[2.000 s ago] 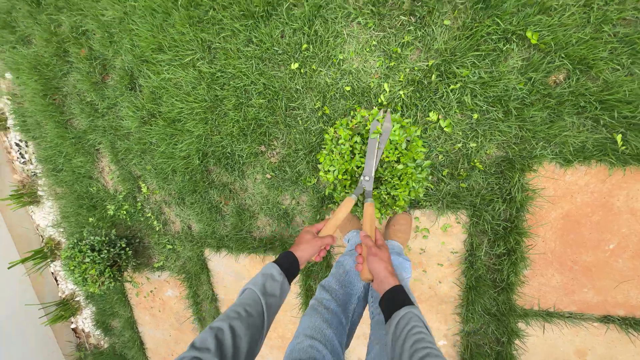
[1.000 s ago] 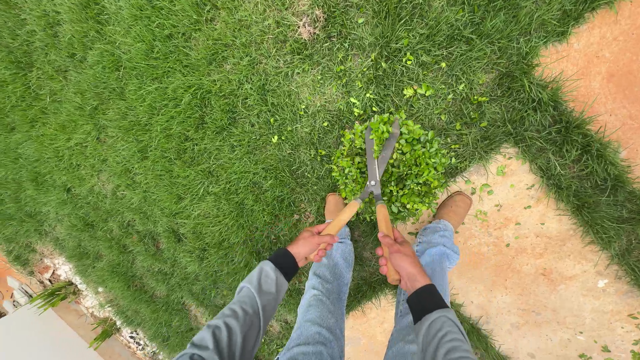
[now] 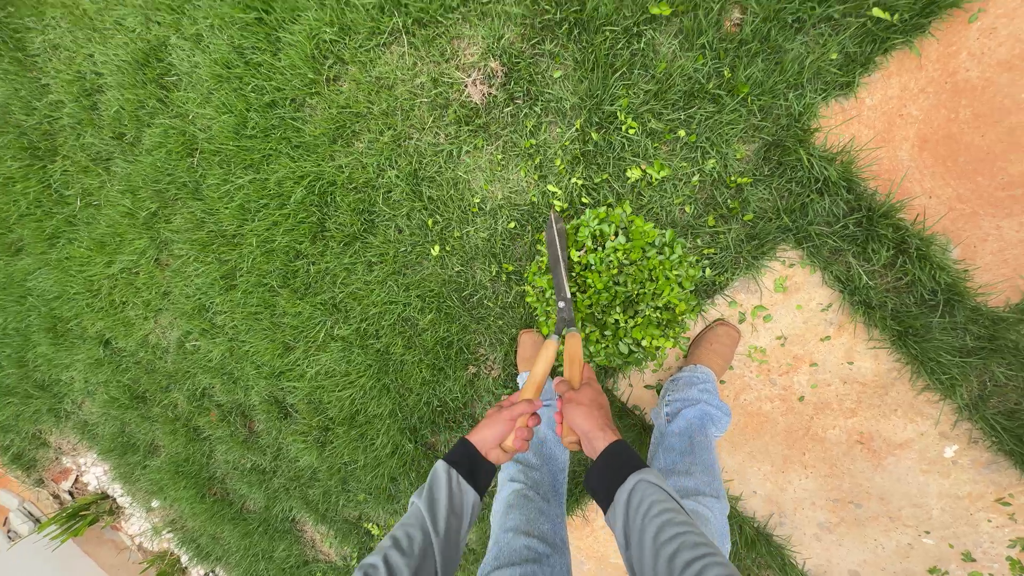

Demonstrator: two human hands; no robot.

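Note:
My left hand (image 3: 506, 429) and my right hand (image 3: 585, 410) each grip one wooden handle of a pair of hedge shears (image 3: 562, 307). The handles are close together and the dark metal blades are closed, pointing away from me. The blades lie over the left side of a small rounded leafy shrub (image 3: 636, 284). Cut leaves (image 3: 648, 171) are scattered on the grass beyond the shrub.
My boots stand either side of the shrub's near edge, the right boot (image 3: 714, 347) on a pale stone slab (image 3: 848, 432). Grass (image 3: 240, 240) spreads to the left. An orange slab (image 3: 952, 136) lies upper right; white stones (image 3: 100, 476) border the lower left.
The shears' blades, apart over the shrub one second ago, have closed and moved to its left side. My hands have come closer together. Two seconds ago my feet were closer together.

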